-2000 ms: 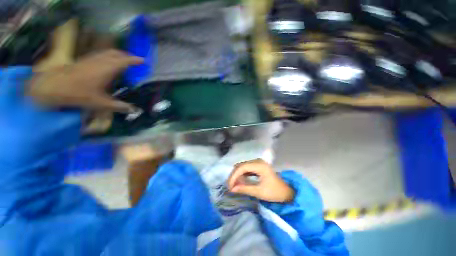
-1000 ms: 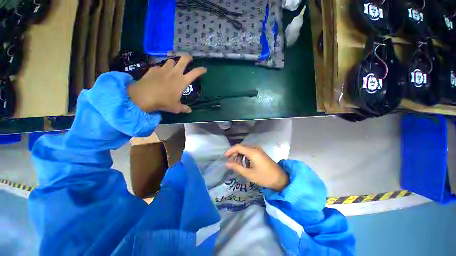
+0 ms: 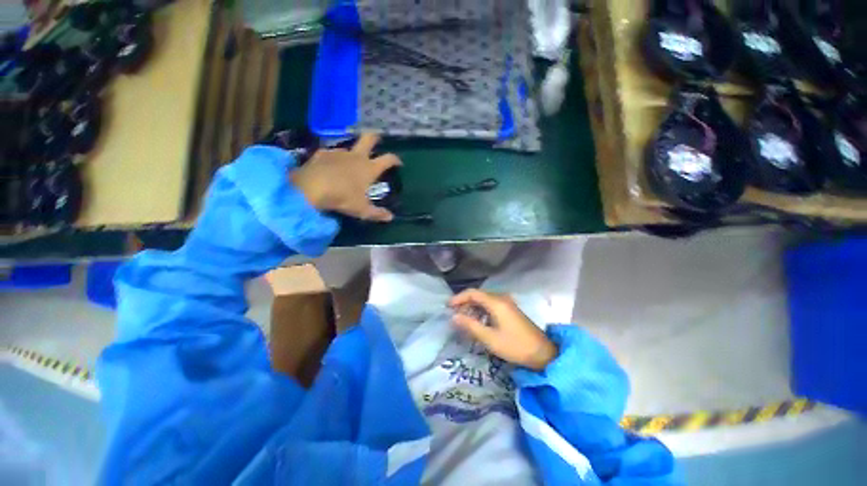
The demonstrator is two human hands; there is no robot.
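My left hand (image 3: 350,180) lies over a black ear cup housing (image 3: 382,192) near the bench's front edge, thumb and fingers around it. The housing's whitish centre shows between them; the palm hides the rest. Another black housing (image 3: 293,140) lies behind that hand, partly covered by the sleeve. Thin black booms (image 3: 471,187) lie on the green bench right of the held housing. My right hand (image 3: 504,327) is above my lap, below the bench edge, fingers curled; whether something small is between them is unclear.
A patterned mat (image 3: 428,95) with loose booms, a blue tray (image 3: 336,81) and a white bottle (image 3: 553,87) are at the back. Housings stand in rows on cardboard (image 3: 623,180) at right and on cardboard (image 3: 157,123) at left. An open carton (image 3: 302,327) is below the bench.
The view has shifted, so the bench's left side shows farther right. My left hand was reaching over the bench and is now around the housing. My right hand stays over my lap.
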